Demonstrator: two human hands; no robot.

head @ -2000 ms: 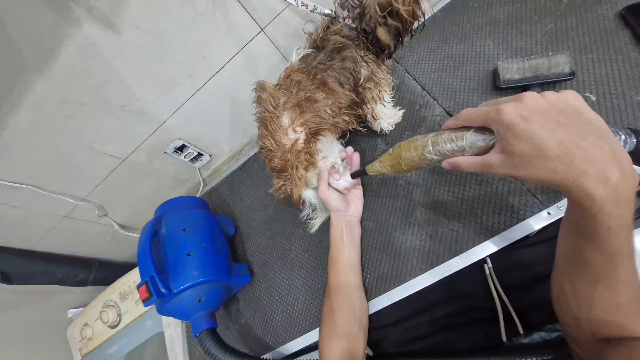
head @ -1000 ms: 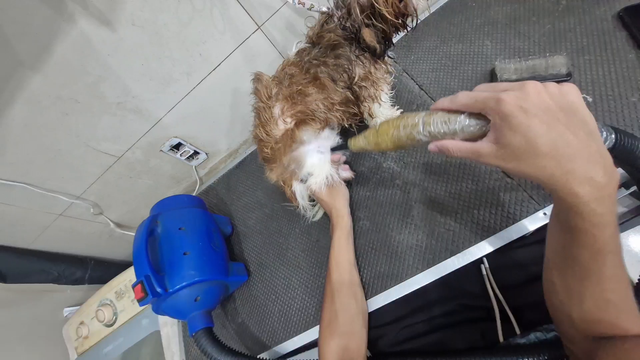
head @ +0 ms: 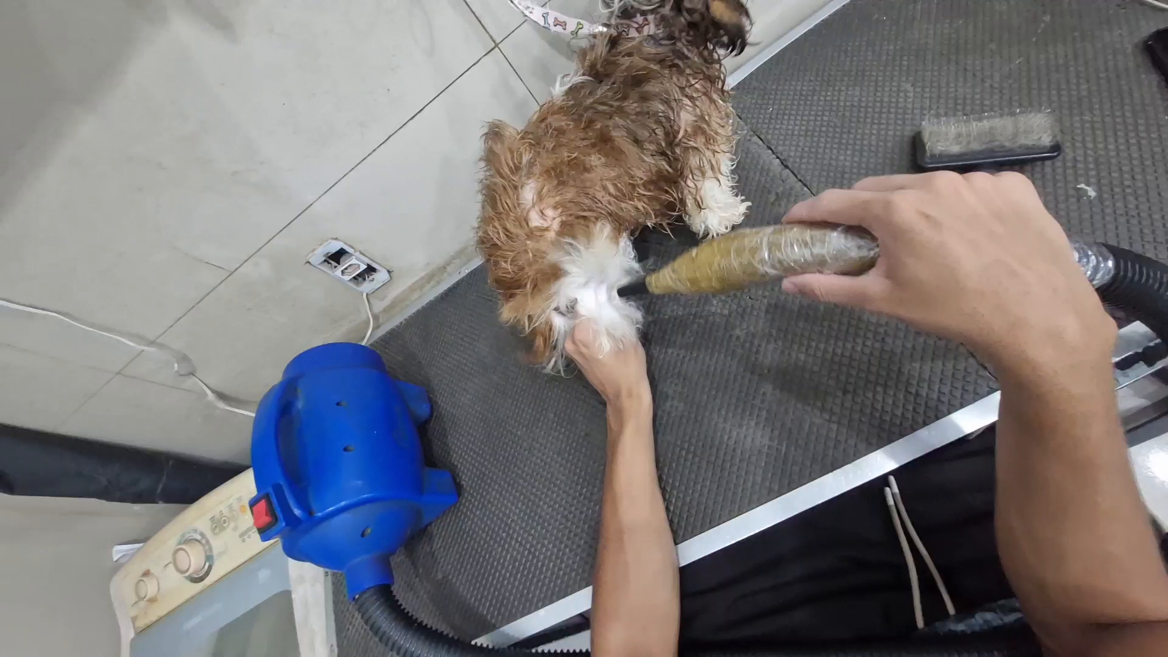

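A damp brown and white dog [head: 611, 155] stands on the black ribbed table mat [head: 757, 365], its head toward the top of the view. My left hand [head: 607, 356] is at the white fur of its leg, the fingers partly buried in that fur, and seems to hold the leg. My right hand [head: 958, 255] is closed around a tape-wrapped dryer nozzle [head: 762, 260]. The nozzle's dark tip points left, close against the white fur, which is blown apart there. A black corrugated hose [head: 1136, 283] runs from the nozzle's rear end.
A blue pet dryer [head: 342, 456] with a red switch stands at the mat's left end. A slicker brush [head: 987, 139] lies at the upper right. Behind the dog are a tiled wall [head: 274, 137] and a wall socket [head: 349, 265]. A metal edge strip [head: 839, 479] borders the mat's near side.
Two seconds ago a paw lay on my open left palm; now my left hand is turned over and its fingers are in the leg fur. The nozzle tip has moved from the paw to the upper leg fur.
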